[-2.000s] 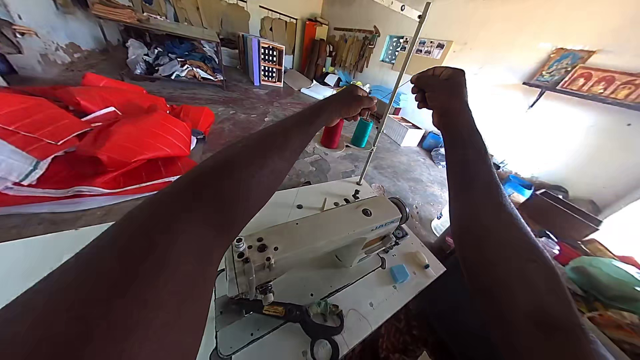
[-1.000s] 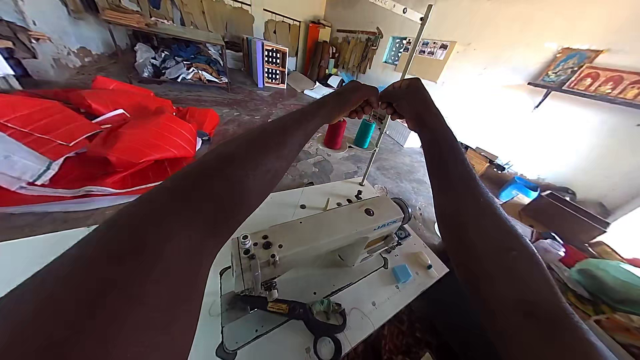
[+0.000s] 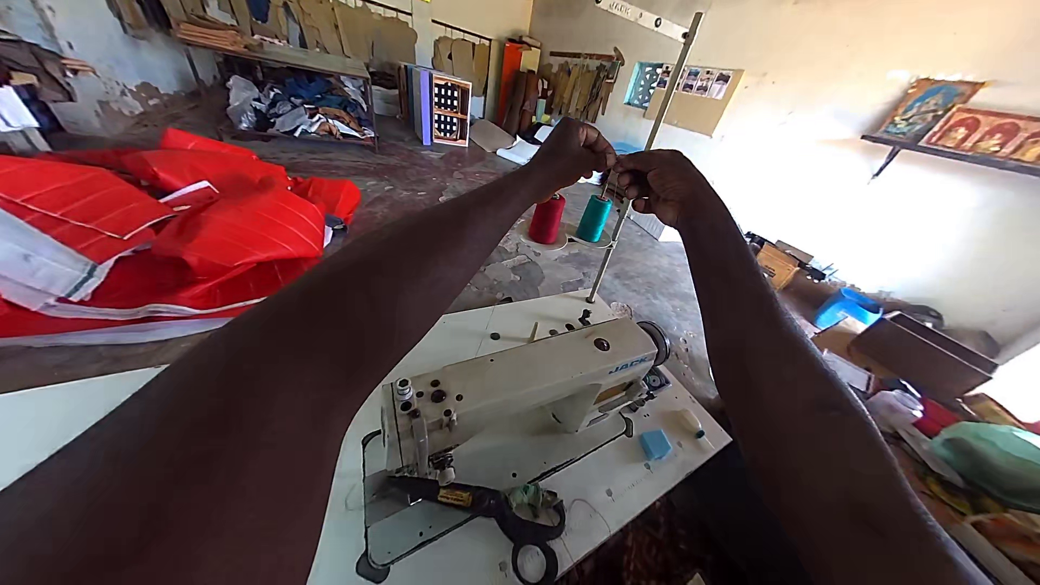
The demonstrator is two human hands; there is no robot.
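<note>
Both arms reach out over a white Jack sewing machine (image 3: 520,378) on a pale table. My left hand (image 3: 573,154) has thumb and fingers pinched together above a red thread cone (image 3: 547,219). Right beside it, my right hand (image 3: 660,183) has its fingertips bent together by the metal pole (image 3: 666,97) of the thread stand, above a teal thread cone (image 3: 595,219). The fingertips of the two hands almost meet; any thread between them is too fine to make out. Black-handled scissors (image 3: 520,516) lie at the machine's needle end, and a light blue block (image 3: 655,444) rests on the table.
Red fabric (image 3: 236,219) is heaped on the floor at left. Behind it, a shelf (image 3: 301,58) holds cloth scraps. A blue tub (image 3: 847,309) and a brown box (image 3: 926,353) stand at right. The thread stand's upper arm (image 3: 642,18) extends above the hands.
Two seconds ago my hands were apart, the right one beyond the pole. They came together by the pole one second ago and remain close, with the fingers now more visible.
</note>
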